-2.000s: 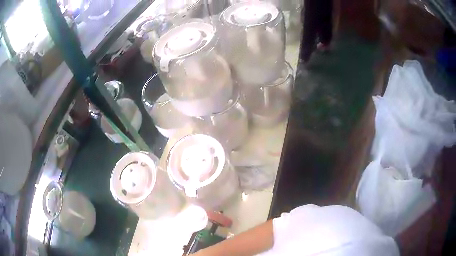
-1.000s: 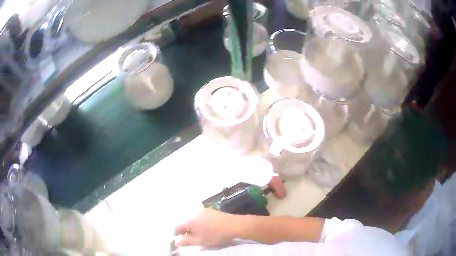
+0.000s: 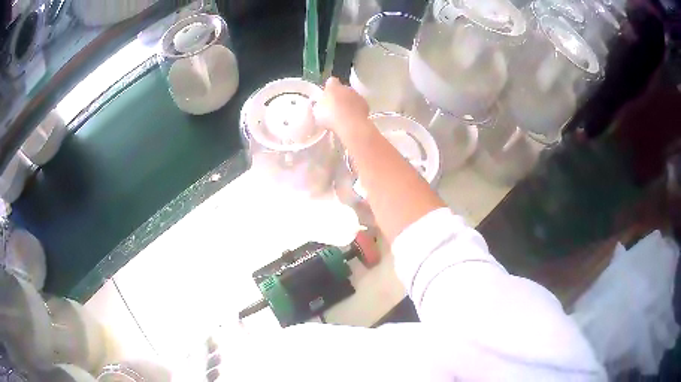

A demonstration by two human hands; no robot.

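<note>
A clear-and-white vessel [image 3: 280, 123] stands at the worktop's far side, its white slotted disc upward. My bare right hand [image 3: 340, 110] is at the right edge of its rim and appears to grip it; glare blurs the fingertips. A second vessel [image 3: 418, 142] stands to the right, partly hidden by my right forearm. My left hand [image 3: 212, 359] is low in the picture, pale against the glare; its fingers are barely distinct, and I cannot tell if it holds anything. A black and green tool [image 3: 310, 283] with a red end lies on the worktop between my arms.
The dark green belt [image 3: 127, 175] runs beyond the worktop [image 3: 179, 261] and carries a vessel [image 3: 201, 78]. Stacked vessels [image 3: 459, 67] crowd the right. More vessels [image 3: 71, 332] stand at lower left. A green bar [image 3: 312, 45] crosses the belt. A crumpled white heap [image 3: 631, 306] is at right.
My right hand has moved from low over the worktop up and away to the vessel's rim. The view has shifted, and the tool now shows more fully.
</note>
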